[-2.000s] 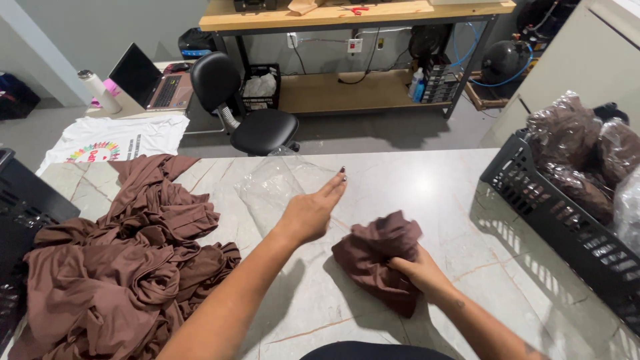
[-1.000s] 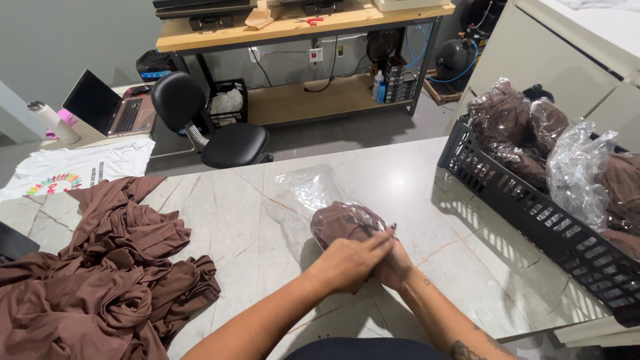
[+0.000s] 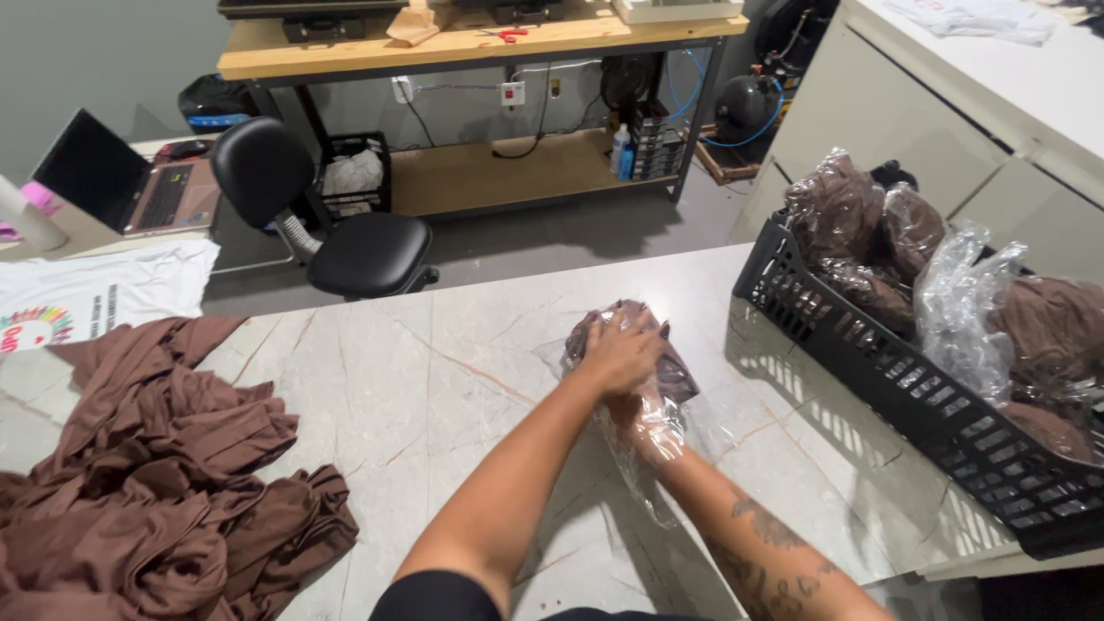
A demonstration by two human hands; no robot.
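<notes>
A folded brown garment (image 3: 677,366) sits in a clear plastic bag (image 3: 638,470) on the marble-patterned table. My left hand (image 3: 623,352) lies over the bagged garment from above, fingers spread. My right hand (image 3: 642,418) reaches inside the bag's mouth, its wrist wrapped by the film; its fingers are mostly hidden under my left hand and the garment. A loose pile of brown garments (image 3: 172,483) lies on the table at the left. At the right, a black plastic crate (image 3: 888,414) holds several bagged brown garments (image 3: 832,207) and crumpled clear bags (image 3: 966,302).
Beyond the table stand a black office chair (image 3: 366,254) and a wooden-topped workbench (image 3: 483,52). An open laptop (image 3: 164,194) and a printed white shirt (image 3: 155,276) are at the left. White cabinets (image 3: 923,112) stand behind the crate.
The brown garment, held in my right hand beside the flat bag two seconds ago, is now inside the bag. My right hand has gone into the bag's mouth, and the bag has turned toward me.
</notes>
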